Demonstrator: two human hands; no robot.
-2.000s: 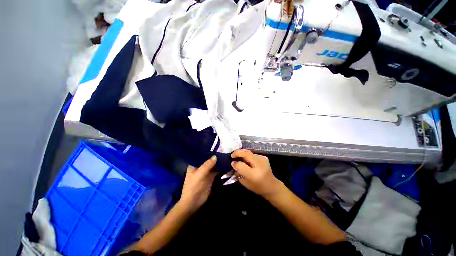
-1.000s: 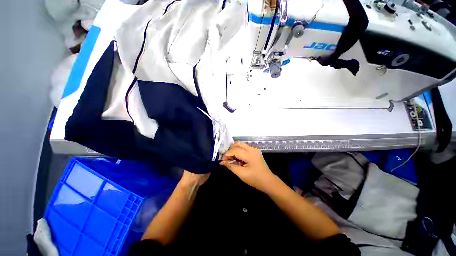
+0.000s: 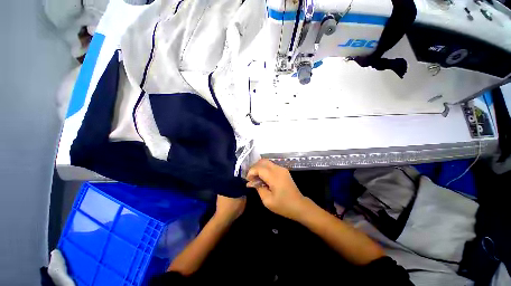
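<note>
An off-white garment body [image 3: 196, 44] with thin navy piping lies on the left part of the machine table. Its navy fabric panel [image 3: 193, 128] spreads toward the table's front edge. My left hand [image 3: 230, 206] is at the front end of the navy fabric, its fingers hidden under or behind it. My right hand [image 3: 273, 183] is at the same end, fingers closed around a small thing that may be thread snips; it is too small to tell. A white curved trim or cord [image 3: 243, 156] loops just above my right fingers.
The white sewing machine head [image 3: 358, 33] stands behind, right of the garment, its needle area away from my hands. A ruler-marked table edge [image 3: 358, 158] runs right. A blue crate [image 3: 106, 234] is below left; spare grey garments [image 3: 440, 218] lie below right.
My left hand has moved under the navy fabric, so its fingers no longer show. The navy panel lies more spread out, and a white piece on it no longer shows. The whole view has shifted.
</note>
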